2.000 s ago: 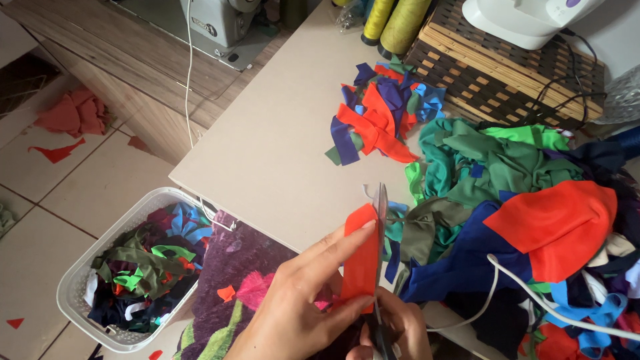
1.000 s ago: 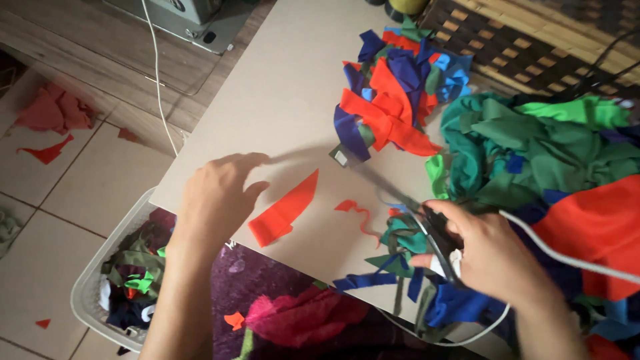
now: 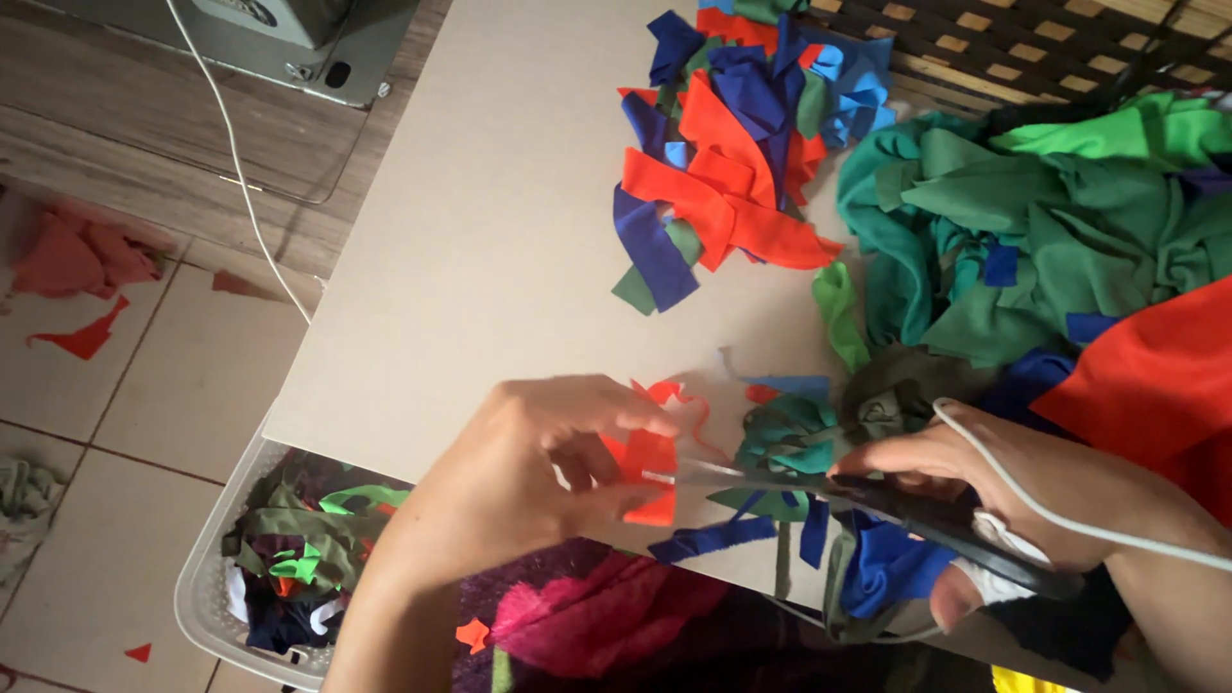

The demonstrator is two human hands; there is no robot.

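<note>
My left hand [image 3: 549, 462] pinches a small orange-red fabric piece [image 3: 647, 472] over the front edge of the pale tabletop. My right hand [image 3: 991, 481] grips black-handled scissors [image 3: 895, 515], whose blades point left and touch or overlap that piece; the exact contact is blurred. A thin white cord passes over the right hand. Beyond the hands, a pile of cut red, blue and green fabric strips [image 3: 731, 183] lies on the table. Under and beside the blades are teal and blue scraps [image 3: 789, 433] and a thin curled red offcut [image 3: 707, 423].
Large green cloths [image 3: 1039, 212] and a red cloth [image 3: 1155, 375] are heaped at right, before a woven box [image 3: 1039, 48]. A plastic basket [image 3: 197, 587] of scraps stands below the table's left edge. A white cord [image 3: 236, 154] hangs near a machine base [image 3: 318, 67].
One second ago the red piece lay on the table with my left hand above it; now that hand holds it. The scissors have swung from pointing up-left to pointing left, at the piece.
</note>
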